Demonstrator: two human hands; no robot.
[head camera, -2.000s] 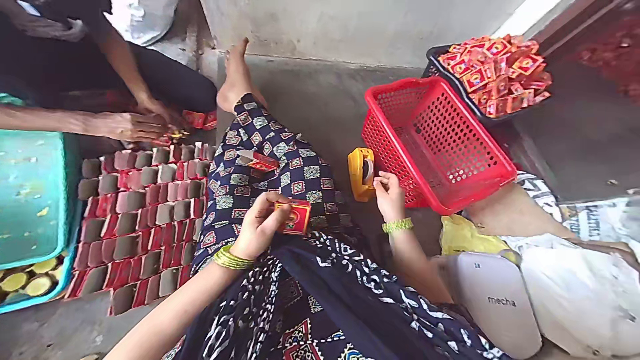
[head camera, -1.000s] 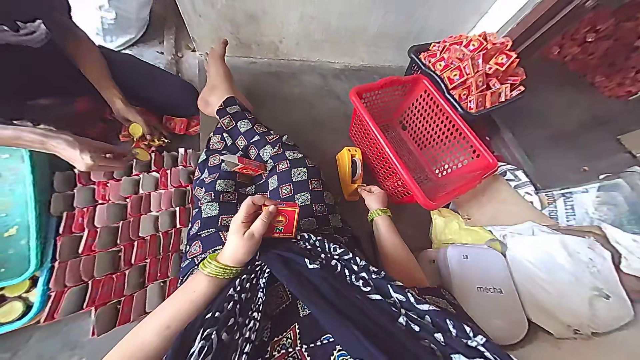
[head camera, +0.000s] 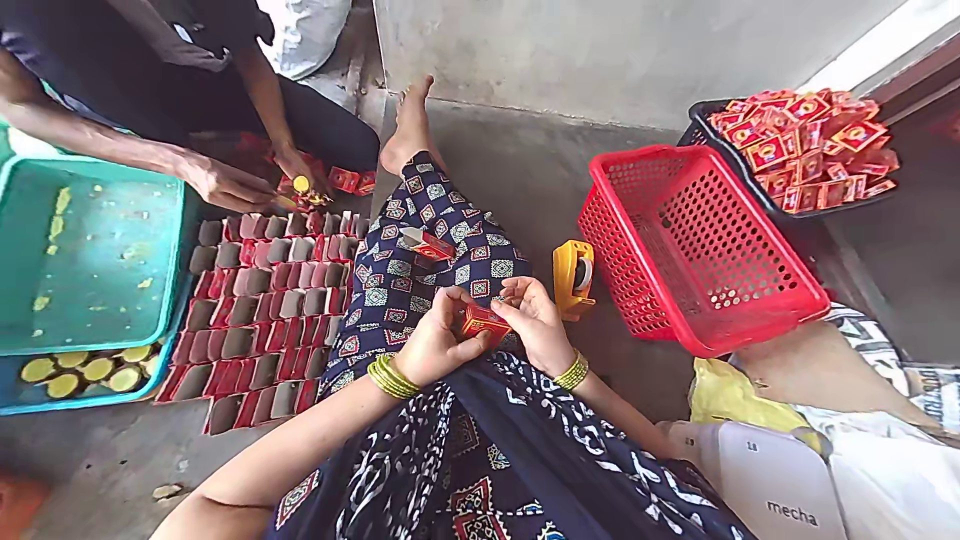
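Note:
A small red and yellow cardboard box (head camera: 484, 324) is held over my lap. My left hand (head camera: 448, 330) grips it between thumb and fingers. My right hand (head camera: 531, 319) touches the box's upper right edge with bent fingers; whether it pinches a bit of tape there is too small to tell. Another small box with an open white flap (head camera: 429, 245) lies on my patterned trouser leg. To the right of my knee stands a yellow tape dispenser (head camera: 574, 280) with a roll in it, beside the red perforated plastic basket (head camera: 652, 281).
Behind the red basket, a black basket (head camera: 697, 124) is heaped with small red boxes (head camera: 814, 146). Rows of red and grey pieces (head camera: 259, 307) cover the floor at left, near a teal tub (head camera: 90, 247). A co-worker's hands (head camera: 232, 184) hold small items there. Bags lie at lower right.
My right hand has moved from beside the tape dispenser to the box in my left hand. The co-worker's hands have shifted slightly.

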